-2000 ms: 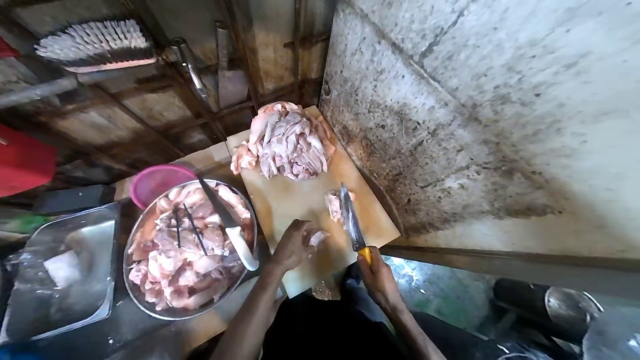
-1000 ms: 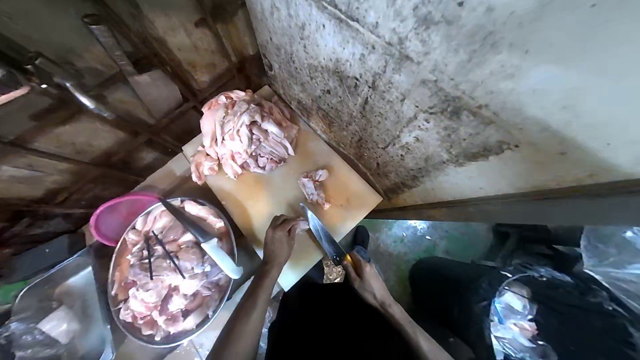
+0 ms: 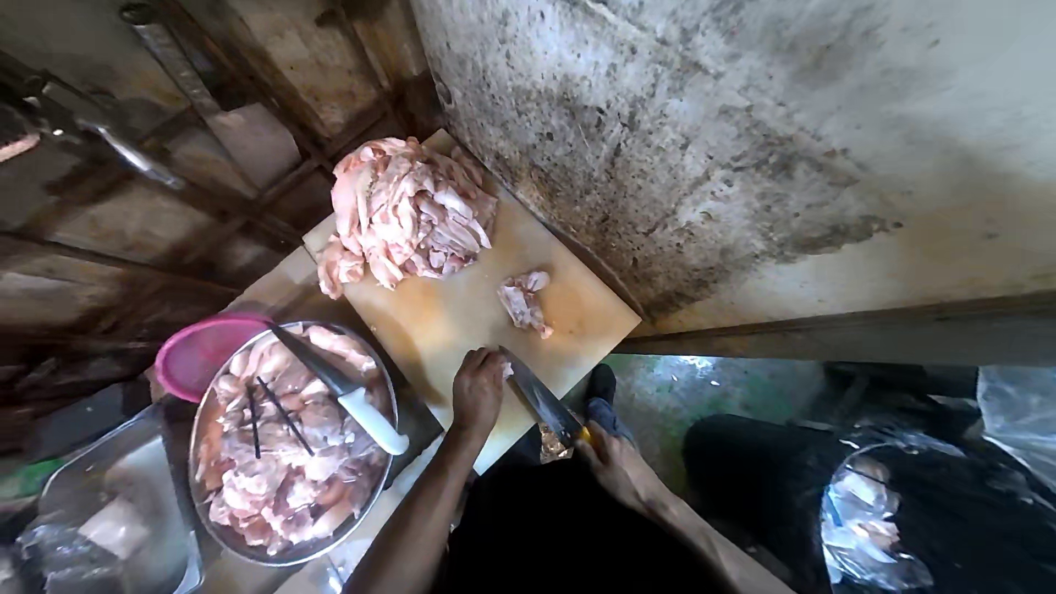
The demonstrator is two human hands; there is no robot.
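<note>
My right hand (image 3: 609, 464) grips the yellow handle of a kitchen knife (image 3: 540, 400), its blade pointing up and left over the near edge of the cutting board (image 3: 421, 322). Beside the blade's tip, my left hand (image 3: 479, 388) holds a small piece of raw meat (image 3: 506, 370), mostly hidden by the fingers. A small heap of meat scraps (image 3: 524, 302) lies on the board beyond both hands. At the board's far corner is a large pile of raw meat pieces (image 3: 404, 214). To the left, a round metal bowl (image 3: 195, 462) is full of raw meat, with a white-handled knife (image 3: 371, 421) resting across it.
A pink plastic bowl (image 3: 198, 351) touches the metal bowl, where two thin dark sticks (image 3: 283, 417) lie on the meat. A metal tray (image 3: 124, 503) sits at lower left. A stained wall (image 3: 643, 148) borders the board. A plastic-lined bin (image 3: 866, 520) stands at lower right.
The view has turned to the right. Two seconds ago the knife's blade was at the meat scraps; now it is lower, beside my left hand. Both hands keep their hold.
</note>
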